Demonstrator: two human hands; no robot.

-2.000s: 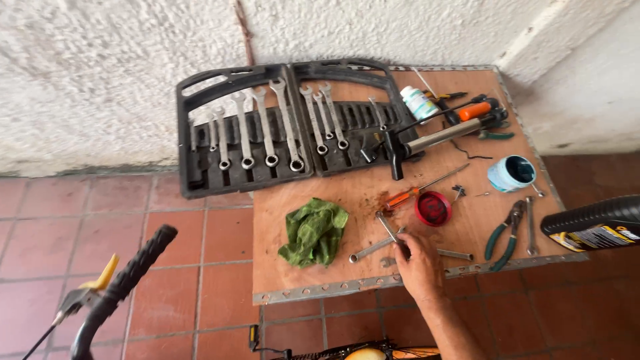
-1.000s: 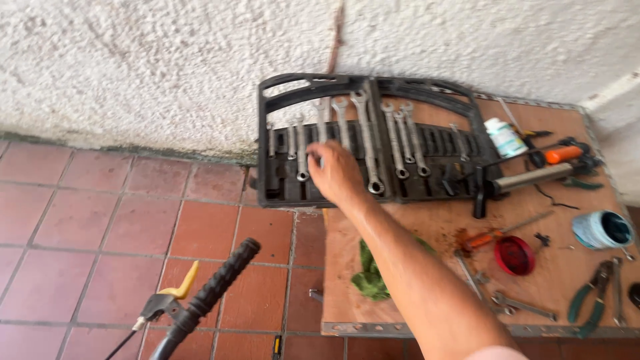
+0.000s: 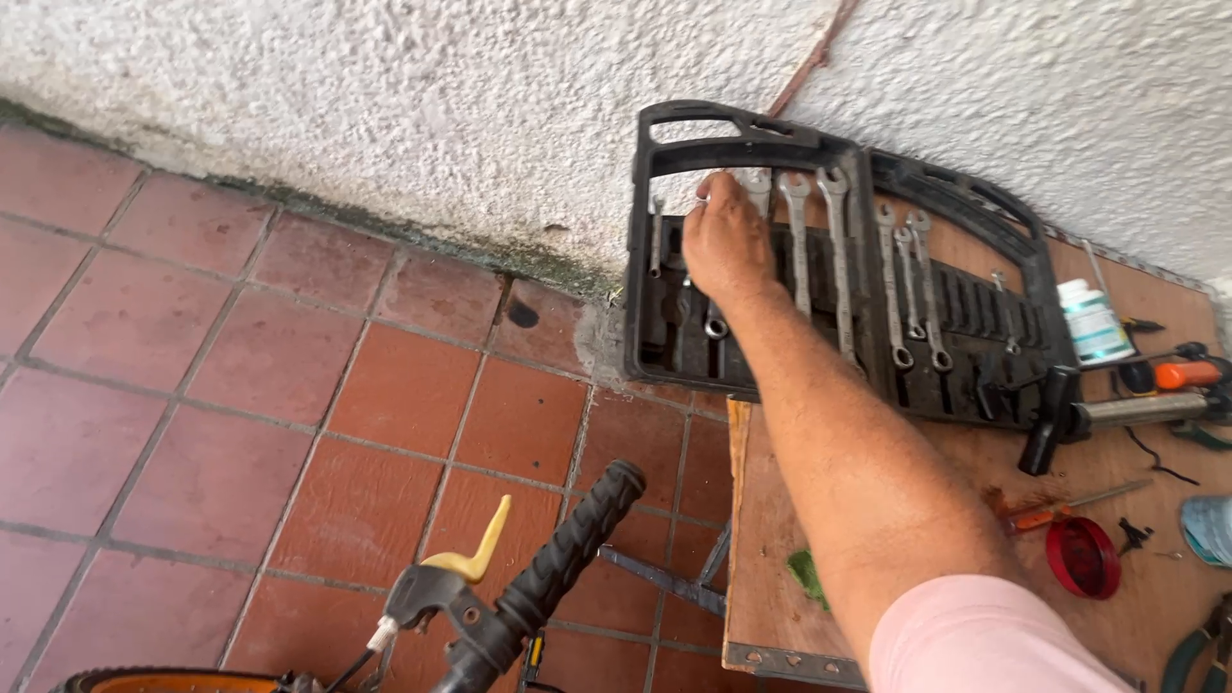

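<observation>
My right hand (image 3: 727,236) is over the left half of the open black plastic wrench case (image 3: 630,318), palm down. Its fingers are closed at the upper end of a combination wrench, where a bit of bright metal shows; the fingers hide most of it. A small wrench (image 3: 656,241) lies in the case to the left of the hand. Larger combination wrenches (image 3: 799,245) rest in slots to the right, and more wrenches (image 3: 890,289) lie in the right half. The ring end (image 3: 715,323) of one wrench shows below the hand. My left hand is not in view.
The wooden table (image 3: 780,577) bears a green cloth (image 3: 807,577), red cap (image 3: 1083,558), orange-handled screwdriver (image 3: 1039,518), white bottle (image 3: 1094,322), black-and-silver hand pump (image 3: 1145,411) and green-handled pliers (image 3: 1193,650). A bicycle handlebar grip (image 3: 573,549) with yellow brake lever (image 3: 476,549) stands at the front. A rough white wall rises behind.
My right hand has moved from the tools near the red cap to the left half of the wrench case. The view has swung left.
</observation>
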